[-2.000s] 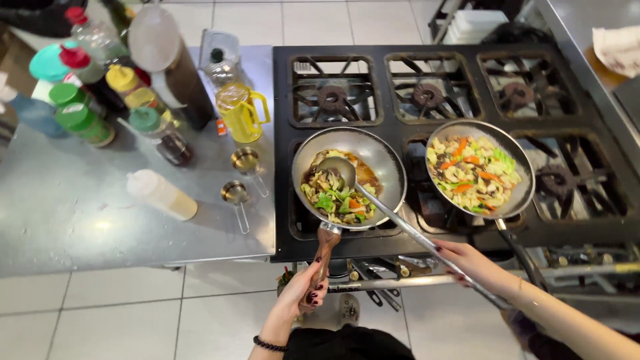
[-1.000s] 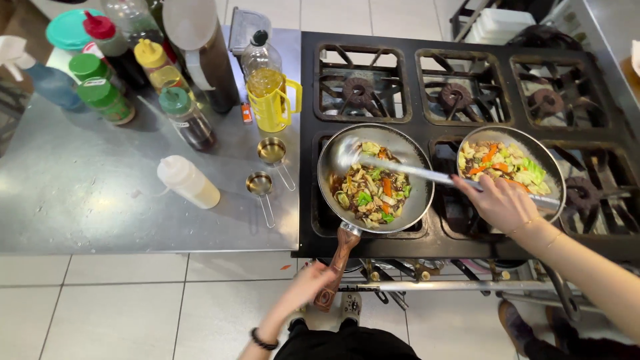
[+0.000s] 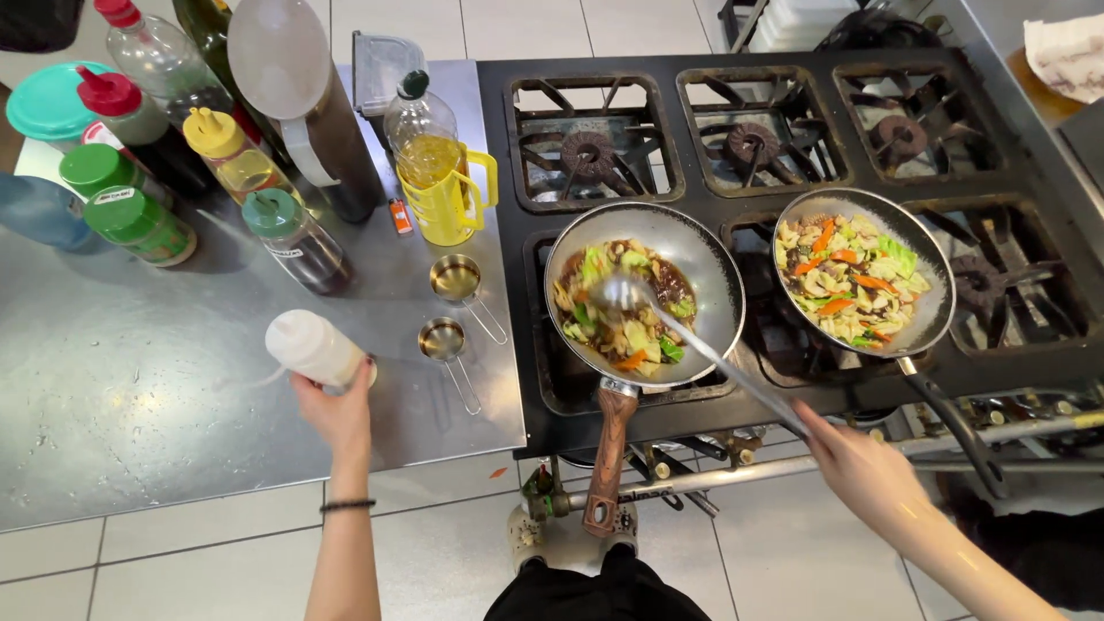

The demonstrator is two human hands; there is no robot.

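Observation:
My left hand (image 3: 338, 410) is around the lower part of a white plastic squeeze bottle (image 3: 312, 347) on the steel counter. Two small metal measuring cups lie to its right, the nearer one (image 3: 442, 339) beside the other (image 3: 455, 278). My right hand (image 3: 854, 470) grips the long handle of a metal ladle (image 3: 733, 371); its blurred bowl rests among vegetables in brown sauce (image 3: 638, 332) in the left frying pan (image 3: 711, 259). That pan's wooden handle (image 3: 610, 457) points toward me, untouched. A second frying pan (image 3: 936, 302), holding cabbage and carrot pieces, sits to the right.
Sauce bottles (image 3: 297, 241) and green-lidded jars (image 3: 142, 226) crowd the counter's back left. A yellow jug (image 3: 448, 207) holding an oil bottle stands near the black gas stove (image 3: 673, 65). An orange lighter (image 3: 400, 216) lies beside it. Dark-clothed legs show at lower right.
My left hand has left the wooden pan handle and moved left to the squeeze bottle, taking hold of it. My right hand still holds the ladle, whose bowl has moved within the left pan.

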